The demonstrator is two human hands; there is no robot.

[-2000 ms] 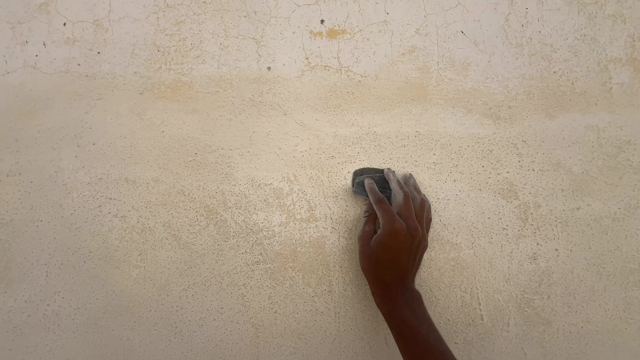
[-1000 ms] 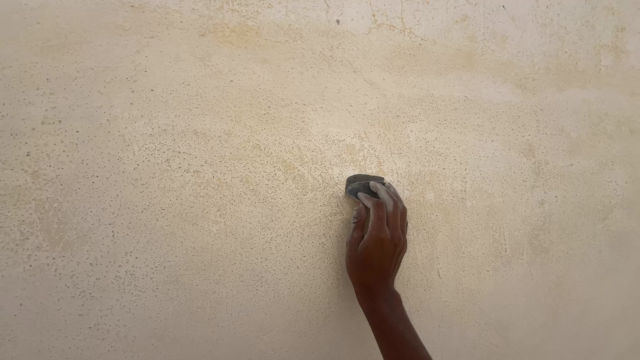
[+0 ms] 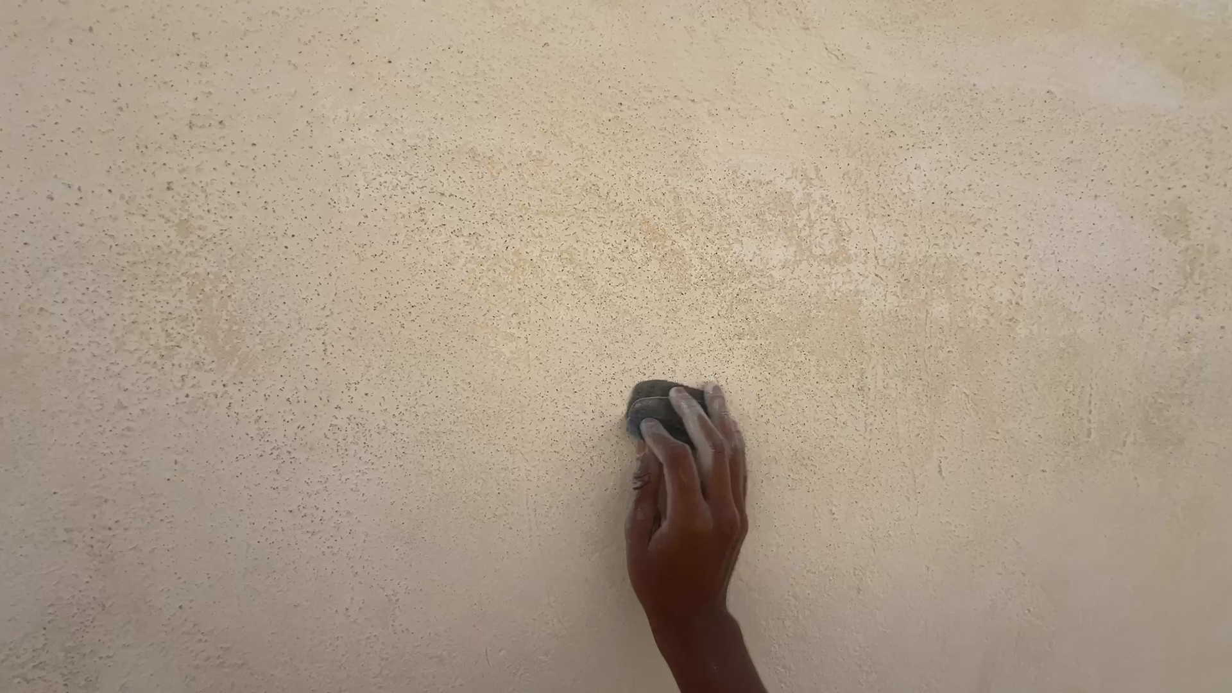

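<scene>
My right hand (image 3: 688, 500) reaches up from the bottom edge, right of the middle, its fingers closed over a small dark block (image 3: 656, 404). The block looks like a sanding pad or abrasive stone, with a thin pale line across it; its exact kind cannot be told. It rests against a beige plastered wall (image 3: 385, 289). Pale dust coats my fingertips. Fingers hide the block's right part, and the face toward the wall is out of sight. My left hand is not in view.
The wall fills the whole view. Its surface is rough and pitted with small dark specks, with yellowish patches across the middle and right and paler smears at the upper right.
The view has shifted down the wall; the cracked upper band seen earlier is out of frame. My right hand, still holding the dark block, is lower on the wall.
</scene>
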